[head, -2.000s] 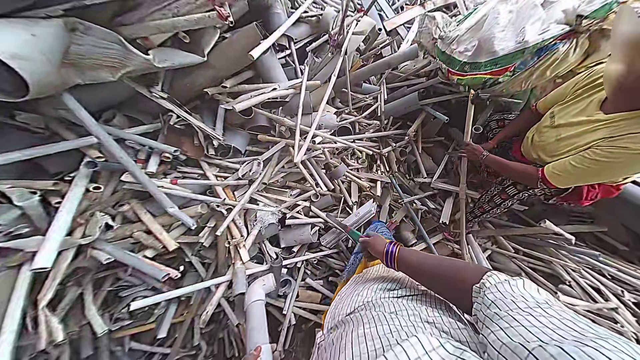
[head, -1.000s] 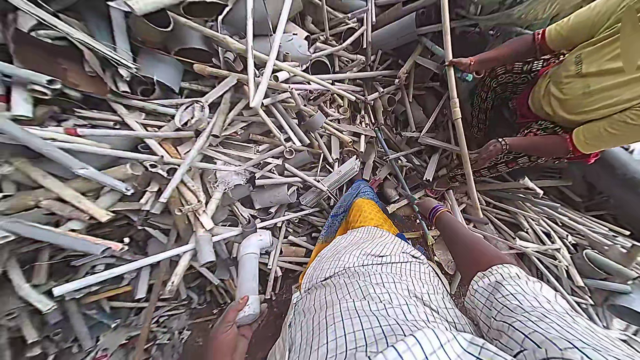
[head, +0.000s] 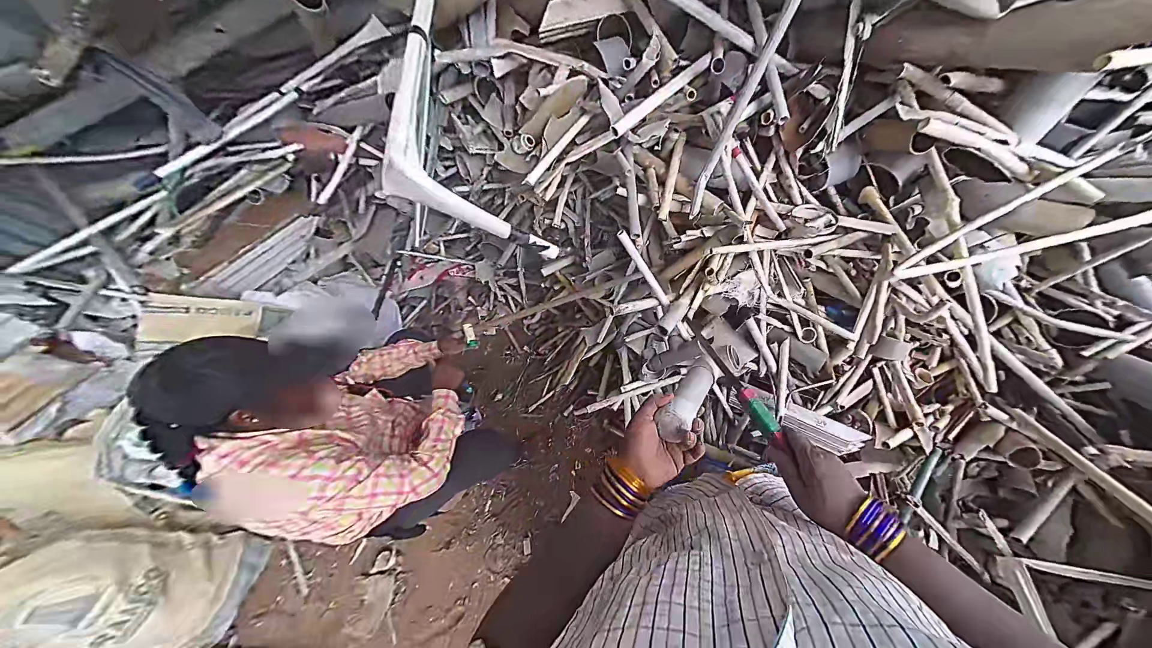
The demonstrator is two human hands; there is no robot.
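Observation:
My left hand (head: pixel 659 445) is closed around a short white plastic pipe piece (head: pixel 686 405), below the middle of the view. Just to the right, my right hand (head: pixel 814 472) grips a tool by its green and red handle (head: pixel 760 412). The tool's dark, narrow blade (head: pixel 717 362) reaches up and left to the far end of the pipe piece; whether they touch is unclear. A heap of plastic pipe scraps (head: pixel 747 252) lies beyond both hands.
At left, a person in a checked shirt (head: pixel 324 450) sits low on the bare soil (head: pixel 432 576), holding something small. A long bent white pipe (head: pixel 405 171) leans on the heap. A filled sack (head: pixel 117 585) lies at lower left. Large pipes (head: pixel 999 45) lie at upper right.
The view has swung far to the left. My left hand, a second ago at a white pipe fitting low in view, now holds a pipe piece up in front of me, beside my right hand.

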